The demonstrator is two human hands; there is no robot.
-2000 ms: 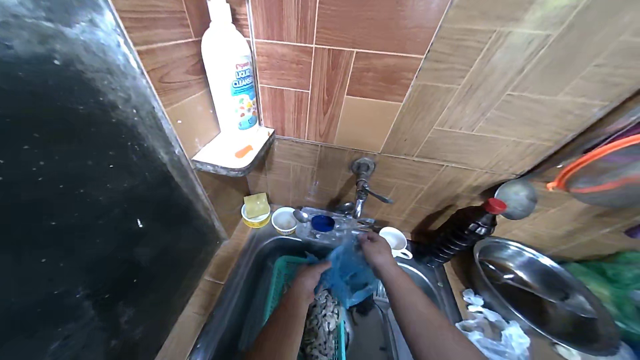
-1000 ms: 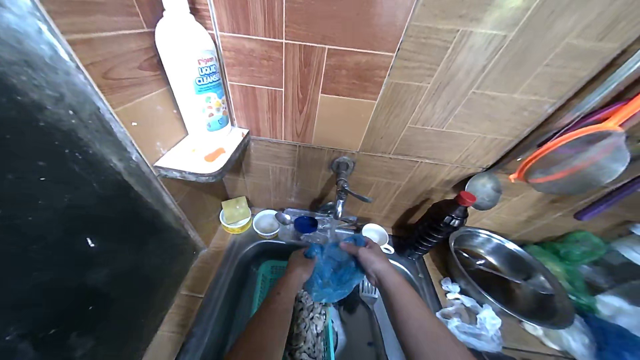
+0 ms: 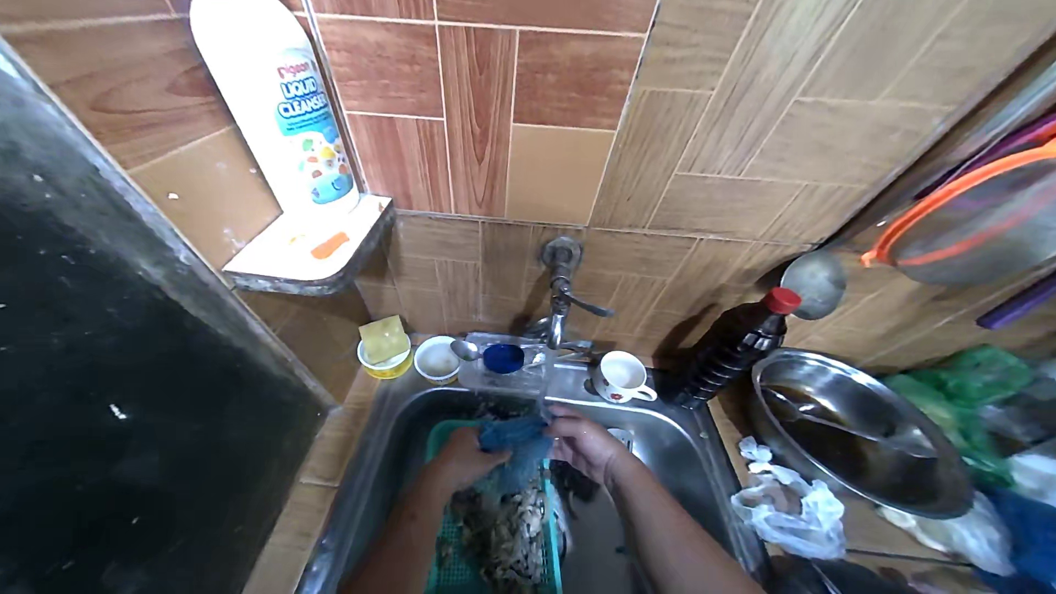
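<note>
A thin blue plastic bag (image 3: 521, 445) is bunched between my hands over the steel sink (image 3: 685, 462). My left hand (image 3: 472, 455) grips its left side. At its right edge is my right hand (image 3: 582, 445), fingers partly curled, under the water running from the faucet (image 3: 561, 305); whether it holds the bag is unclear. Below the bag, a green plastic basket (image 3: 444, 569) holds a heap of small greyish pieces (image 3: 516, 536), perhaps small fish or shrimp. The basket stands in the left part of the sink.
Behind the sink are a bar of soap (image 3: 384, 340) on a tub, a small bowl (image 3: 437, 360), a white mug (image 3: 623, 377) and a dark bottle with red cap (image 3: 730, 342). To the right are a steel basin (image 3: 858, 429) and a crumpled white bag (image 3: 792, 511). A cleanser bottle (image 3: 289, 115) stands on a corner shelf.
The blue bag was spread between both hands; now it is bunched nearer my left hand. My right hand shows its palm and turned-up fingers beside it.
</note>
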